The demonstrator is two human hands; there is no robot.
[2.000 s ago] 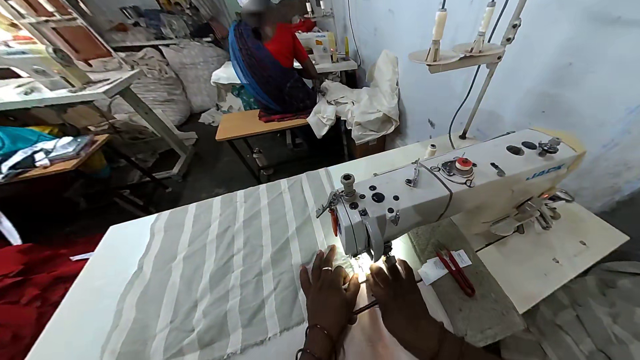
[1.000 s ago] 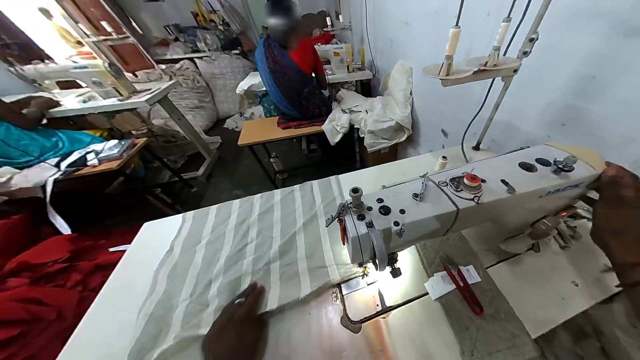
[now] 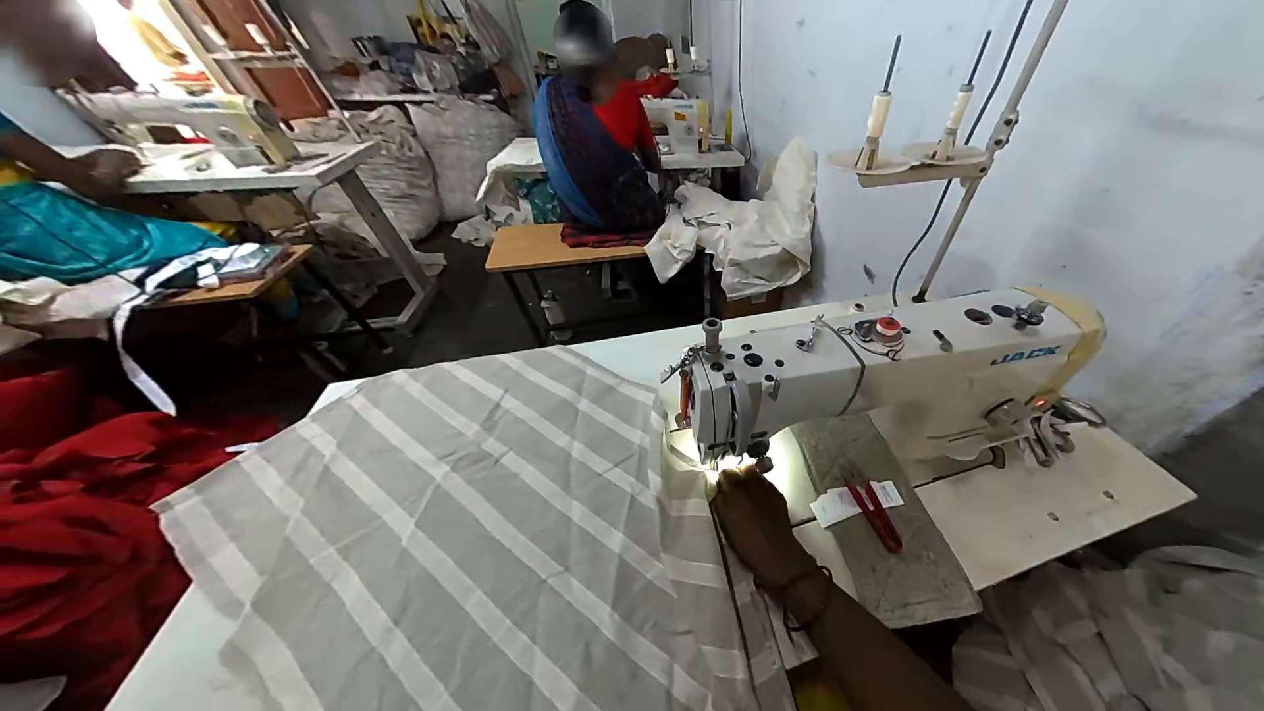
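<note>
My right hand (image 3: 755, 518) rests on the edge of a grey-and-white striped fabric (image 3: 474, 523), its fingertips close to the lit needle area of a Jack sewing machine (image 3: 889, 365). The fingers are bent; whether they pinch the cloth is hidden. A dark bracelet is on the wrist. The fabric spreads across the table to the left of the machine. My left hand is not in view. To the right of my right hand, red thread snips (image 3: 874, 518) lie across a white slip of paper (image 3: 837, 506) on a grey board (image 3: 889, 583).
A thread stand (image 3: 908, 168) with two white cones rises behind the machine. More striped fabric (image 3: 1126, 632) lies at the lower right, red cloth (image 3: 89, 533) at the left. A seated person (image 3: 602, 148) is at another machine behind; a second person's arm shows at the far left.
My right hand has come from the machine's right end to the needle area. My left hand, over the fabric one second ago, has left the view. The striped fabric has shifted and spread out.
</note>
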